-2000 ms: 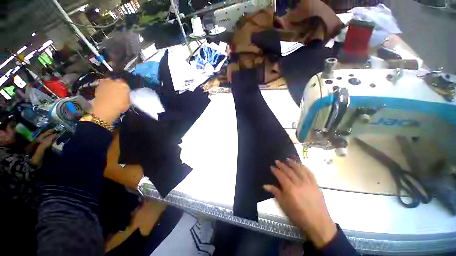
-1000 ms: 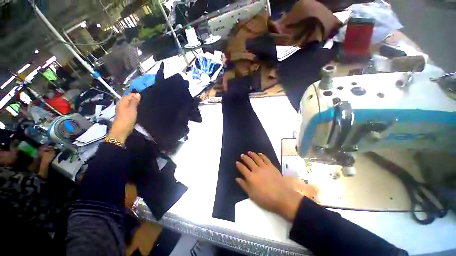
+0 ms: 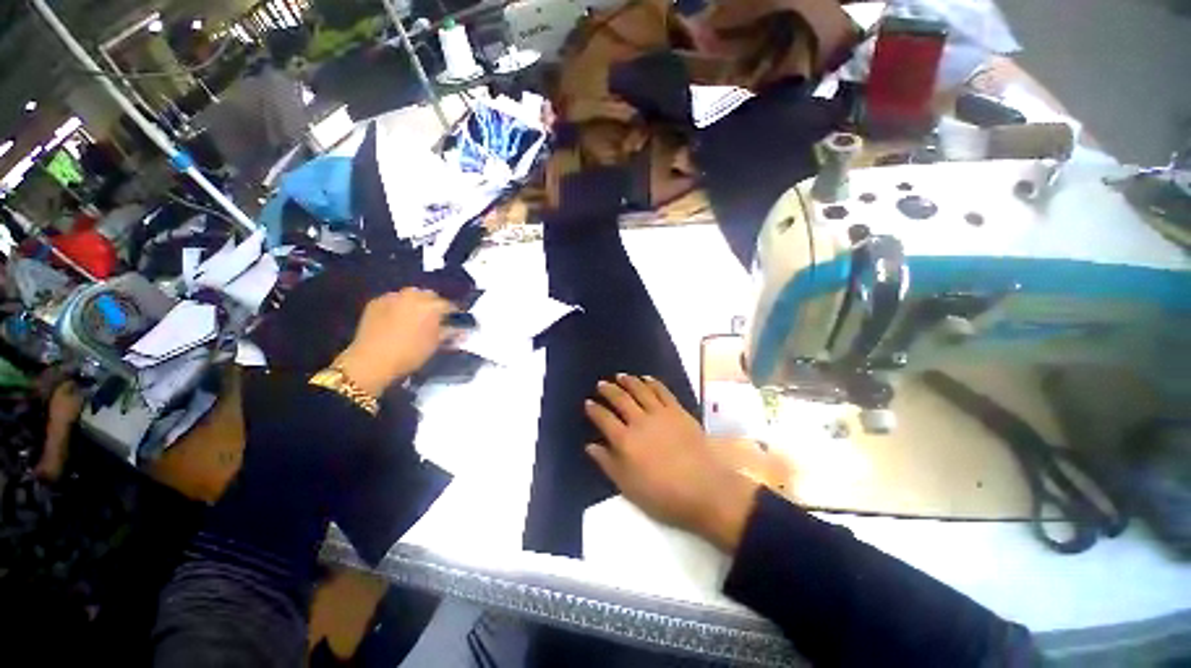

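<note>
A long black shaped panel [image 3: 594, 326] lies flat on the white table, left of the sewing machine. My right hand [image 3: 660, 450] rests on its lower part, fingers spread and palm down. My left hand [image 3: 405, 333] is at the left over black cut pieces [image 3: 320, 307], its fingers closed at the edge of a piece with a white reverse [image 3: 516, 324]. The tip of that piece reaches the long panel's left edge. The left fingertips are blurred. Another black piece [image 3: 398, 509] hangs at the table's front left edge.
The white sewing machine [image 3: 914, 287] stands at the right, with black shears [image 3: 1045, 470] under its arm. A brown fabric bundle [image 3: 627, 98] and a red thread cone [image 3: 904, 76] are at the back. A measuring scale [image 3: 549, 603] runs along the front edge. A person's hand [image 3: 59, 418] shows far left.
My left hand has come down and right from the raised black pieces, and a white-sided piece now shows beside it. The camera view has shifted slightly. My right hand stays on the long panel.
</note>
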